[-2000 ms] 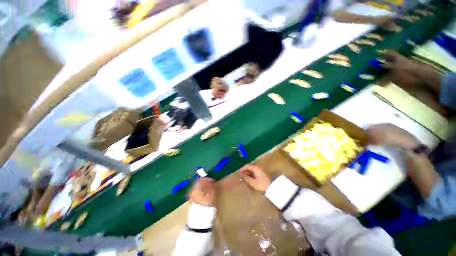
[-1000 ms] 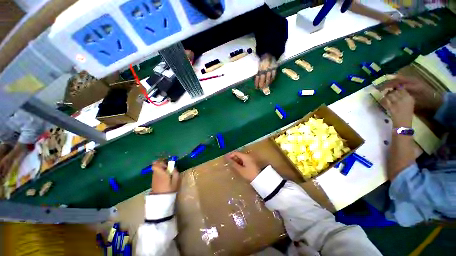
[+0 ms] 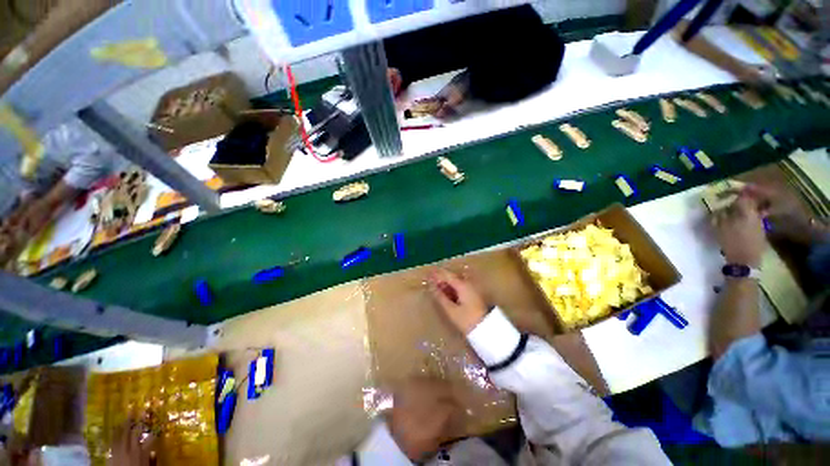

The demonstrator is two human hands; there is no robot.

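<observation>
My left hand (image 3: pixel 423 417) is a blur low in the middle, close to my body over the brown bench; whether it holds anything cannot be told. My right hand (image 3: pixel 460 298) rests at the belt-side edge of the bench, fingers loosely curled; its palm side is partly hidden and nothing shows clearly in it. Blue cells with pale pads (image 3: pixel 261 373) lie on the bench at left, beside amber-wrapped parts (image 3: pixel 150 400). A blue cell (image 3: pixel 355 258) and several others lie on the green belt (image 3: pixel 309 232).
An open cardboard box (image 3: pixel 662 255) of pale-yellow chips stands right of my right hand. Blue cells (image 3: pixel 657 314) lie by it. A neighbour's hands (image 3: pixel 742 218) work at right; another hand shows at bottom left. A metal post (image 3: pixel 371 100) stands beyond the belt.
My left hand has moved from the belt edge, where it held a pale-padded blue cell, back towards my body. The opposite worker's hand has withdrawn from the belt. The view has shifted, showing more bench at left.
</observation>
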